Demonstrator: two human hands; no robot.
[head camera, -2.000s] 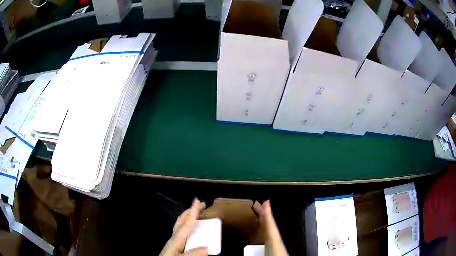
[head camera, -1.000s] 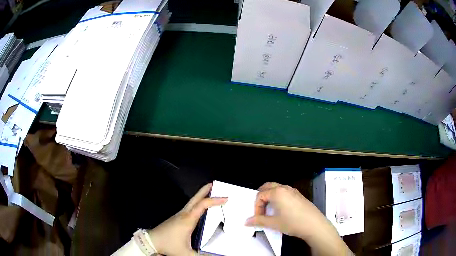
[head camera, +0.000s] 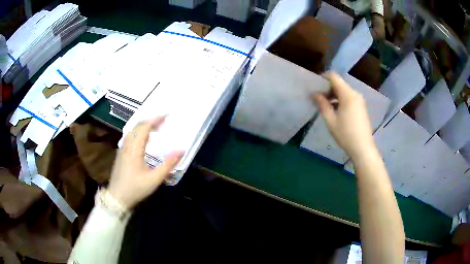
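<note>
A white opened box (head camera: 278, 98) with a brown inside stands turned slightly at the left end of the box row on the green bench. My right hand (head camera: 345, 111) is at its upper right corner, fingers curled; whether they grip the edge is unclear. My left hand (head camera: 139, 160) is over the near end of the thick stack of blanks (head camera: 198, 82), thumb and fingers apart, holding nothing.
More opened boxes (head camera: 422, 154) stand along the bench to the right. Other blanks (head camera: 77, 77) lie at left, above crumpled brown paper (head camera: 95, 149) and white strips (head camera: 51, 193). Another person's forearm (head camera: 378, 23) shows at the top right.
The carton my hands were folding below the bench is gone from there; a box now stands at the row's left end. Both hands have risen and spread apart. The view has swung left.
</note>
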